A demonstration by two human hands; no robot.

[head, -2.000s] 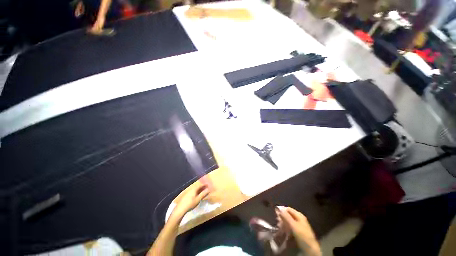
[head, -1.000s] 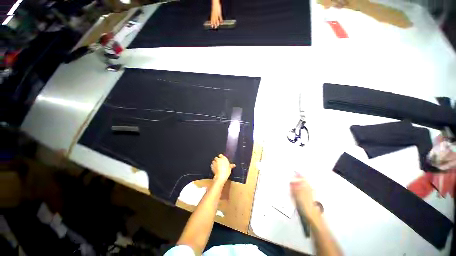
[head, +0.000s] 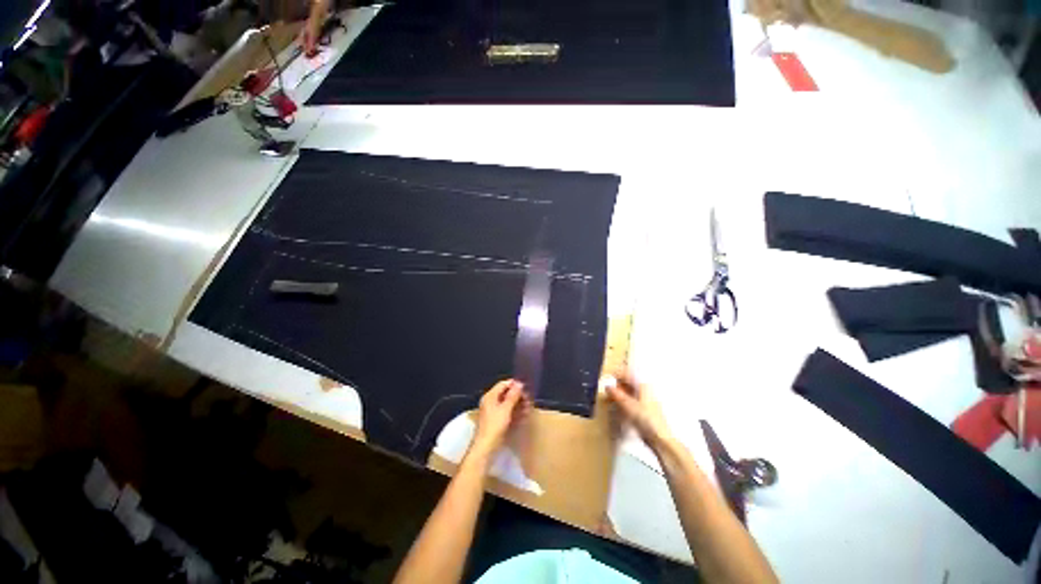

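Note:
Black cloth [head: 434,308] with thin white chalk lines lies on the table in front of me. My left hand [head: 500,408] holds the lower end of a clear ruler [head: 533,314], which lies across the cloth near its right end and shines with glare. My right hand [head: 635,408] is just off the cloth's lower right corner, with a small whitish piece, perhaps chalk [head: 607,384], at its fingertips. A grey metal weight [head: 304,289] rests on the cloth's left part.
Shears [head: 715,285] and a black clip [head: 740,470] lie right of the cloth. Dark folded strips [head: 913,451] are further right. A second black cloth [head: 616,51] with a weight [head: 523,53] is across the table. A grey machine [head: 272,126] stands far left, near another person's hand [head: 314,29].
My right hand has moved left from over the table to the cloth's lower right corner. My left hand stays at the ruler. The other person's hand has left the far weight.

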